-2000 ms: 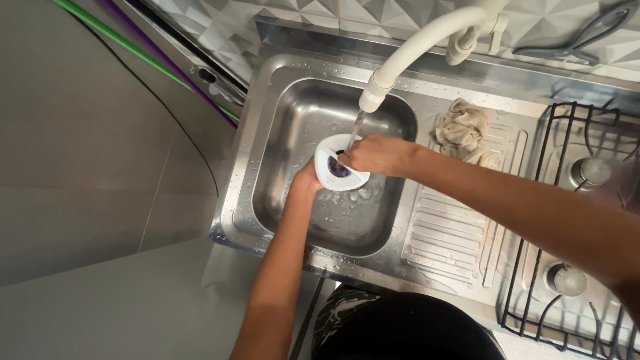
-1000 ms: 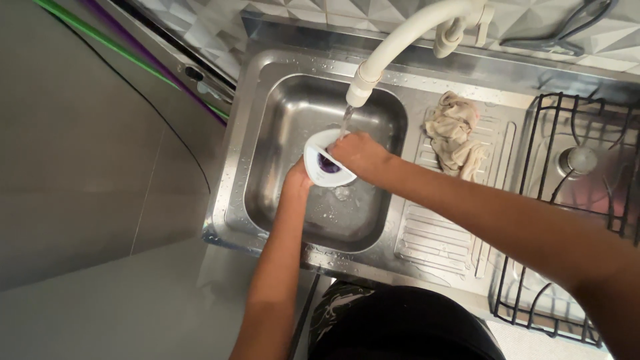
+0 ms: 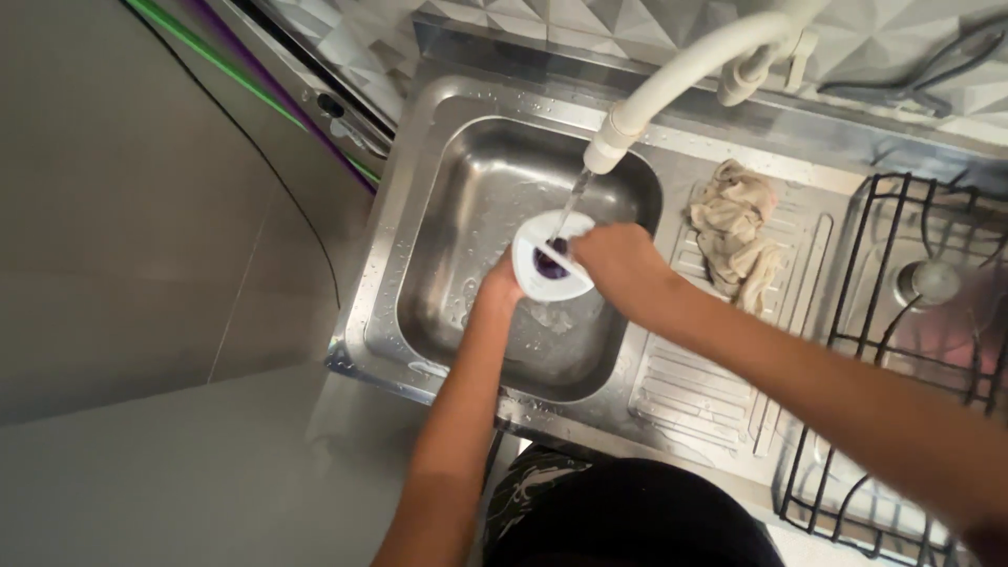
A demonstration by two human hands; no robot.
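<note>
Over the basin of a stainless steel sink (image 3: 504, 165), my left hand (image 3: 502, 282) holds a white round plastic piece (image 3: 543, 285) by its left side. A straight bar crosses the piece, and its middle looks dark purple. My right hand (image 3: 618, 256) is at the piece's right edge, fingers curled and blurred; whether it grips anything is hidden. From the white faucet (image 3: 606, 150) a stream of water (image 3: 573, 206) falls onto the piece. Water lies in the basin below.
A crumpled beige cloth (image 3: 732, 228) lies on the ribbed drainboard (image 3: 693, 394) right of the basin. Further right is a stove with a black wire grate (image 3: 854, 339). A grey tool with two arms (image 3: 913, 87) lies by the tiled wall. Green (image 3: 213, 55) and purple poles lean at upper left.
My right hand has shifted from over the middle of the white piece to its right edge, uncovering more of the bar and purple middle. My left hand keeps holding the piece under the water.
</note>
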